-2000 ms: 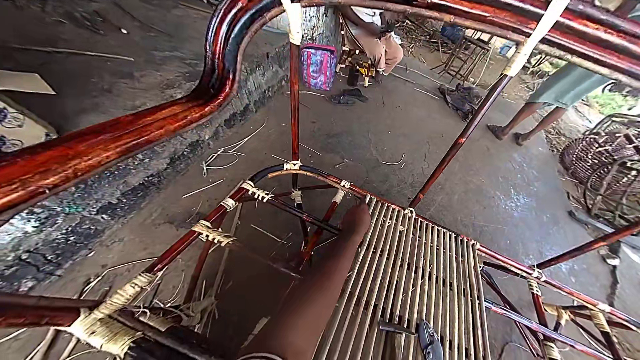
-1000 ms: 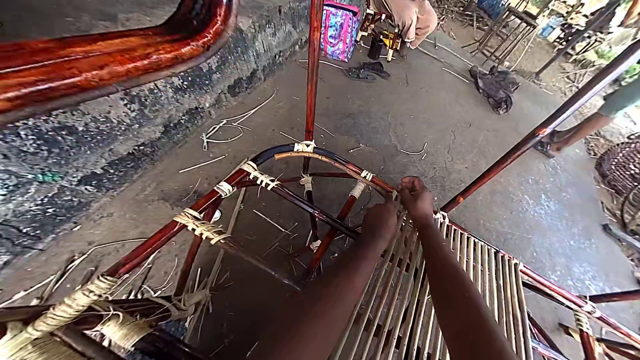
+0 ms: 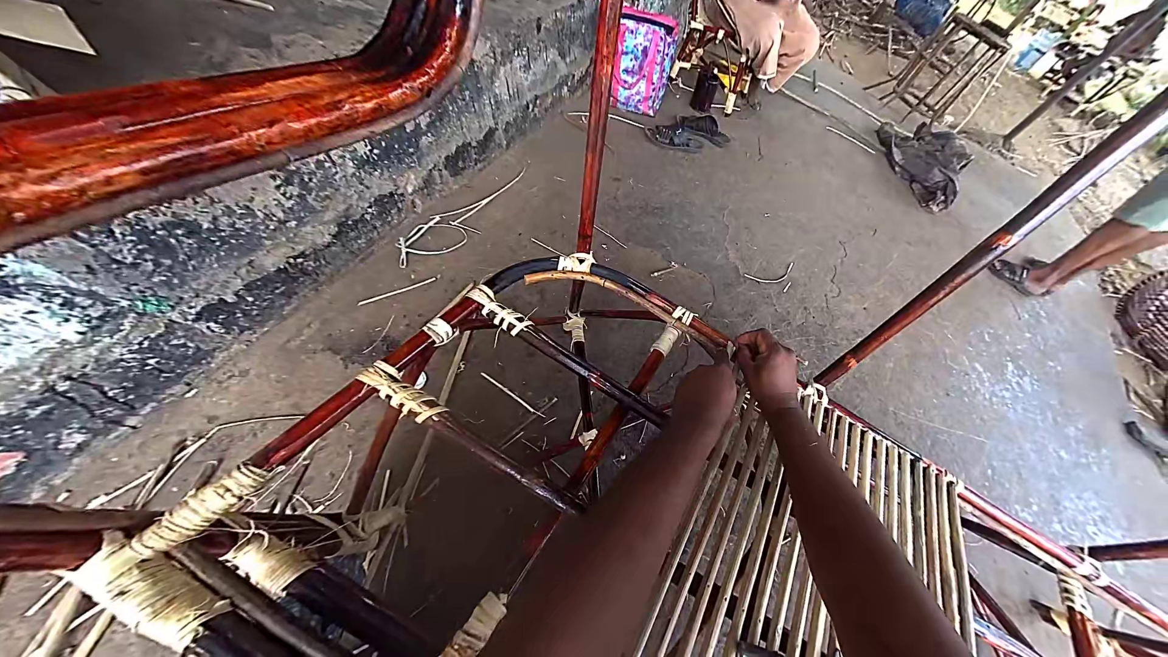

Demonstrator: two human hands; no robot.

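Note:
My left hand (image 3: 704, 394) and my right hand (image 3: 768, 367) are close together at the curved, red-brown cane rail (image 3: 639, 290) of a furniture frame. Both have bent fingers against the rail, beside the upper end of the pale slatted seat (image 3: 821, 511); what is between the fingertips is too small to tell. A thin light-brown cane strip (image 3: 598, 278) lies along the inside of the curve and runs toward my hands. Pale fibre bindings (image 3: 500, 312) wrap the joints, with a thicker binding (image 3: 151, 598) at the lower left.
A dark red upright pole (image 3: 598, 137) and a slanting pole (image 3: 995, 239) rise around my hands. At left runs a stained low wall (image 3: 301, 228). Beyond are a patterned bag (image 3: 643, 62), sandals (image 3: 684, 133), a seated person, a standing person's leg (image 3: 1086, 251) and dark cloth (image 3: 926, 164).
My right hand has come in beside the left one at the rail since the earliest frame. The pliers-like tool seen earlier on the slats is out of view. The view has moved closer.

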